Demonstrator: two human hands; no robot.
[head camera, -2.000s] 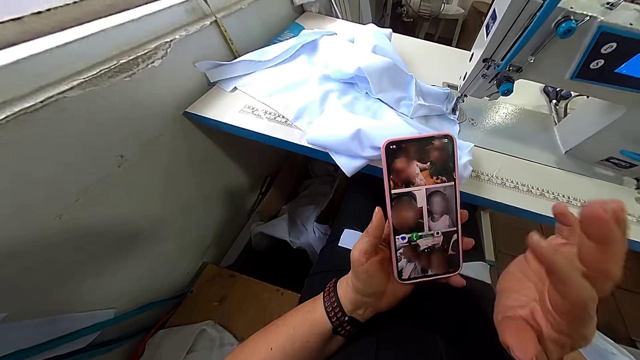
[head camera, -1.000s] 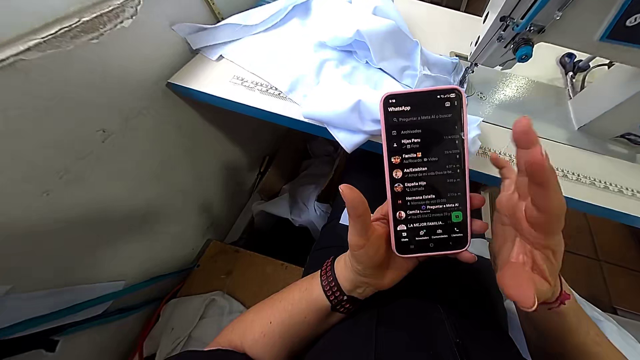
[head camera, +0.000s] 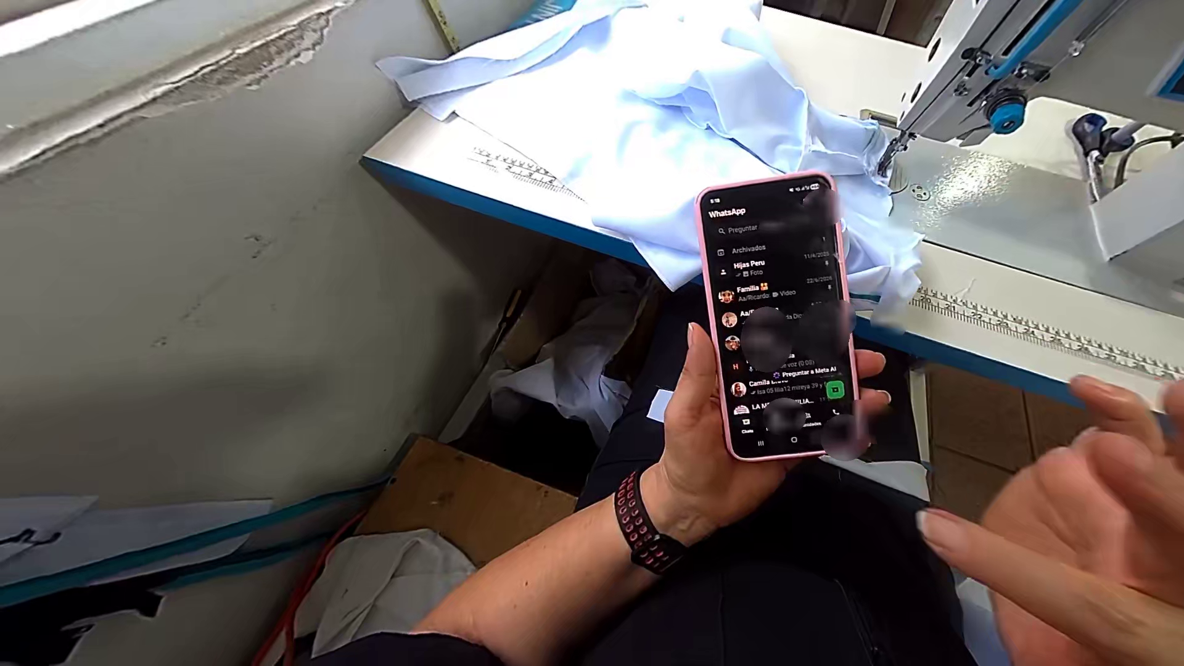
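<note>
A smartphone in a pink case (head camera: 777, 314) lies upright in my left hand (head camera: 712, 444), its lit screen showing a chat list and facing me. The thumb rests along the phone's left side and fingertips show at its right edge. A dark perforated band circles my left wrist. To the right of the phone, my right hand (head camera: 1082, 518) is raised with spread fingers and holds nothing; the frame's edge cuts it off. Light blue fabric (head camera: 684, 120) is heaped on the sewing table behind the phone, reaching under the needle area of a sewing machine (head camera: 990, 83).
The sewing table (head camera: 1045, 305) has a blue edge and printed rulers. Scissors (head camera: 1101, 148) lie beside the machine. A wall (head camera: 185, 277) stands at left. Below are a wooden board (head camera: 462, 499), white cloth (head camera: 388, 592) and more cloth (head camera: 583, 361) under the table.
The phone screen went from a grid of pictures to a chat list. My right hand has moved away from the phone, toward the lower right, since one second ago. The left hand keeps its hold.
</note>
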